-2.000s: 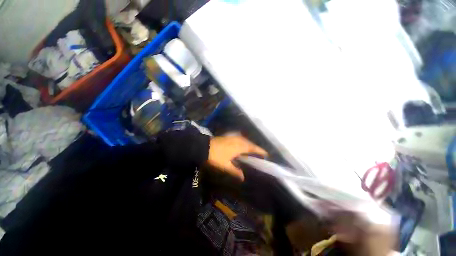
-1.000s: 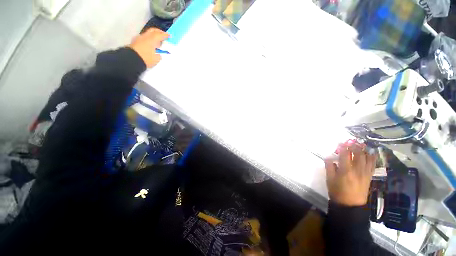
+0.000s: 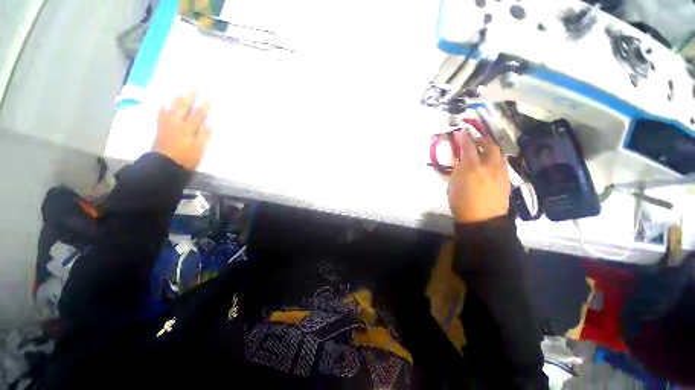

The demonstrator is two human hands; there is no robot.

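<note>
My left hand lies palm down near the left end of the bright white table, fingers a little apart. Any white fabric under it cannot be told from the overexposed table. My right hand lies beside the needle area, its fingertips over the red-handled scissors; whether they grip the scissors is unclear. A small part of a plaid panel shows at the top left.
The sewing machine fills the upper right. A smartphone with a lit screen lies right of black-handled scissors. A blue strip edges the table's left. Blue and white pieces sit below the table.
The view has swung right, so the machine and phone show further left and higher. My left hand has come back from the blue strip onto the white surface. My right hand stays at the red scissors.
</note>
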